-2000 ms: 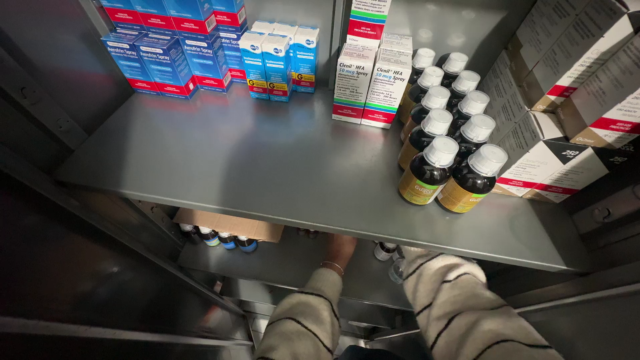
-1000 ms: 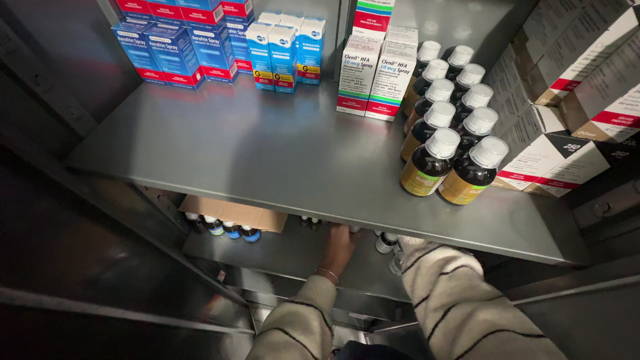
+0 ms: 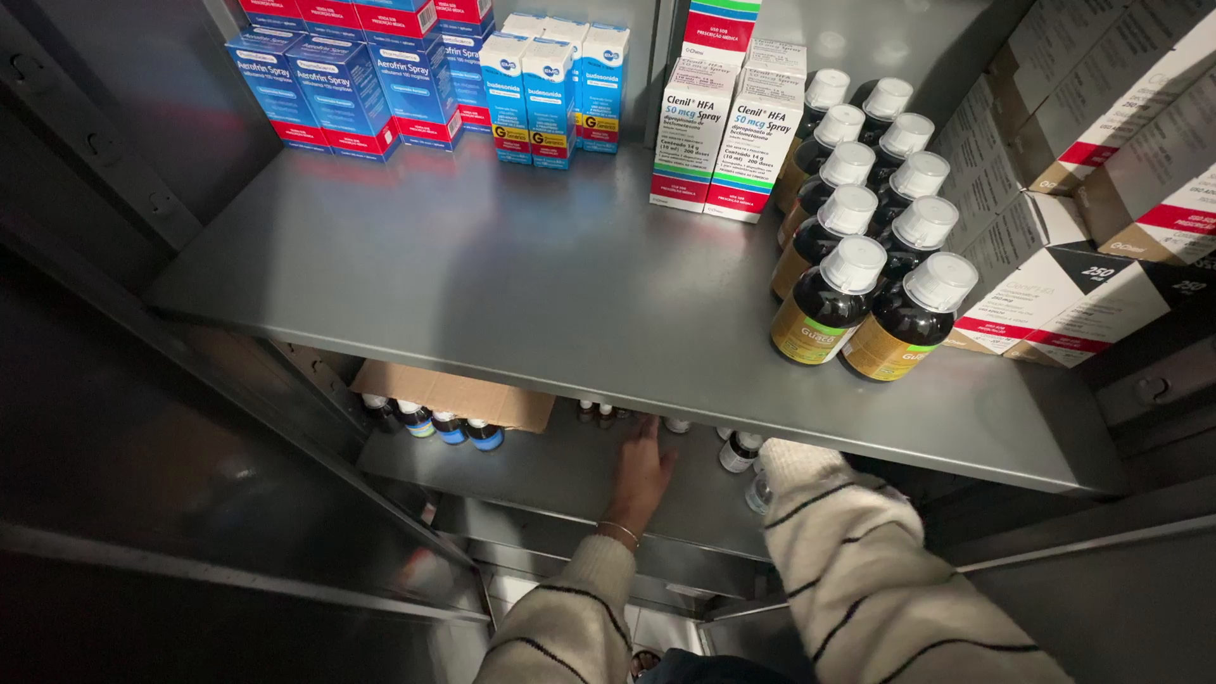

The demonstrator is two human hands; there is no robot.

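My left hand [image 3: 642,475] reaches over the lower metal shelf [image 3: 541,480], its fingertips near a small white-capped bottle [image 3: 677,426] under the upper shelf's edge. Whether they touch it cannot be told. Small dark bottles [image 3: 597,412] stand just left of it. My right hand is hidden beneath the upper shelf; only the striped knit sleeve shows, beside a dark bottle with a white cap [image 3: 739,452] and a clear container [image 3: 759,494]. At the lower left, several dark bottles with blue labels [image 3: 448,428] stand under a cardboard flap [image 3: 456,394].
The upper shelf [image 3: 532,285] overhangs both arms. On it stand dark syrup bottles [image 3: 822,304], white spray cartons [image 3: 698,133], blue spray cartons [image 3: 342,95], light-blue cartons [image 3: 549,104] and stacked large cartons [image 3: 1035,285]. A cabinet door [image 3: 190,456] is at the left.
My left hand shows more fully than one second ago, and its fingers now look more extended. My right hand stays hidden under the upper shelf.
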